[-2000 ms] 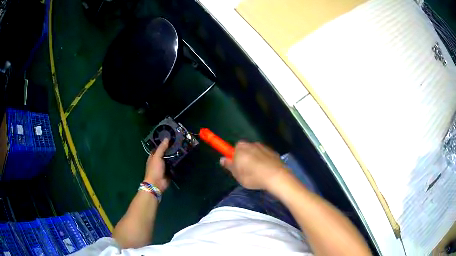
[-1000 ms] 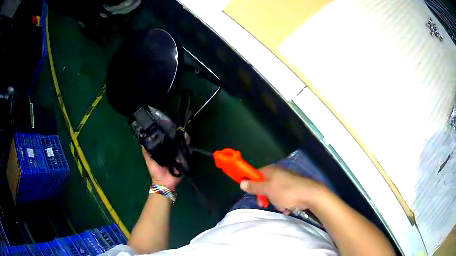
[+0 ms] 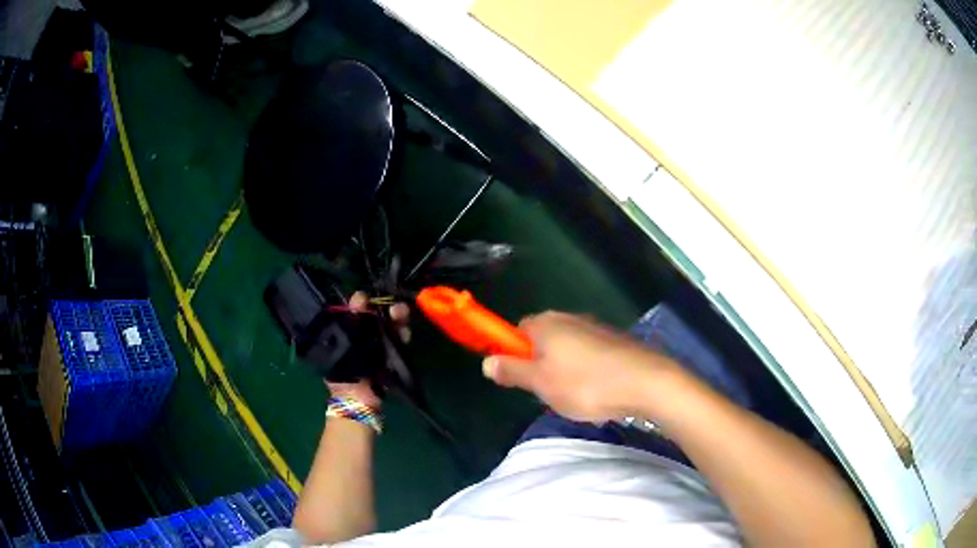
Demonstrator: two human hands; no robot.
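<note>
My left hand (image 3: 370, 337) holds the black fan unit (image 3: 318, 318) low over the floor, left of the bench. The fan face does not show; the unit is dark and blurred. Its black cable and a small yellowish tie are bunched at my left fingers, and a silvery wrapped cable end (image 3: 484, 254) sticks out to the right. My right hand (image 3: 568, 364) is closed around the orange-red air blow gun (image 3: 471, 321), whose front end points left toward the unit. Its nozzle tip is hard to make out.
The white bench edge (image 3: 750, 262) curves down the right, with cardboard (image 3: 568, 37), white foam sheet (image 3: 793, 128) and small silver screws (image 3: 935, 29) on it. A black round stool (image 3: 321, 155) stands behind the unit. Blue crates (image 3: 113, 359) and yellow floor lines are at left.
The unit has been turned so its fan face no longer shows, and its cable now hangs beside it. The wrapped cable end has come into view. The blow gun moved slightly right overall.
</note>
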